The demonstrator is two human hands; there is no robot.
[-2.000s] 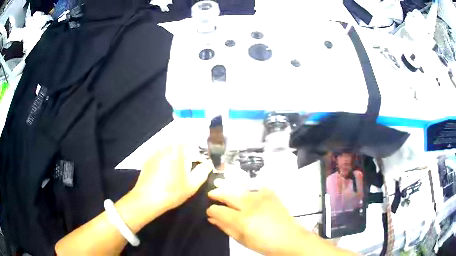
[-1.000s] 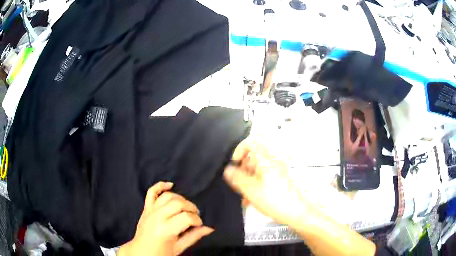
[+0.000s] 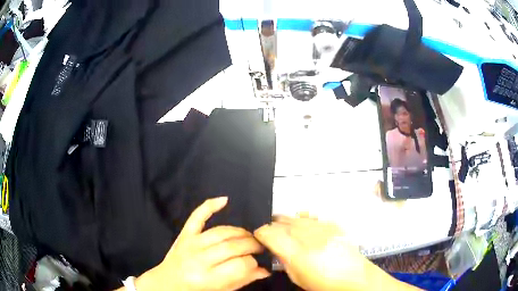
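A black fabric panel (image 3: 227, 165) lies flat on the white machine bed, its straight right edge running from the presser foot (image 3: 266, 112) down to my hands. My left hand (image 3: 213, 256) rests on the panel near the front, fingers spread. My right hand (image 3: 306, 247) has its fingertips at the panel's right edge, touching my left fingers; whether it pinches the cloth is hidden. The larger black garment (image 3: 113, 187) is heaped at the left, with a grey-white printed label (image 3: 96, 133) on it.
A smartphone (image 3: 404, 142) playing a video stands right of the needle area. A black cloth strip (image 3: 397, 57) hangs on the machine arm. A dark control panel (image 3: 501, 79) is at the right. A ruler-marked strip (image 3: 392, 245) runs along the front edge. A blue item lies below right.
The machine and phone now show higher than at first. Both hands have moved from the presser foot to the panel's front part. My hands, apart a second ago, now meet at its right edge.
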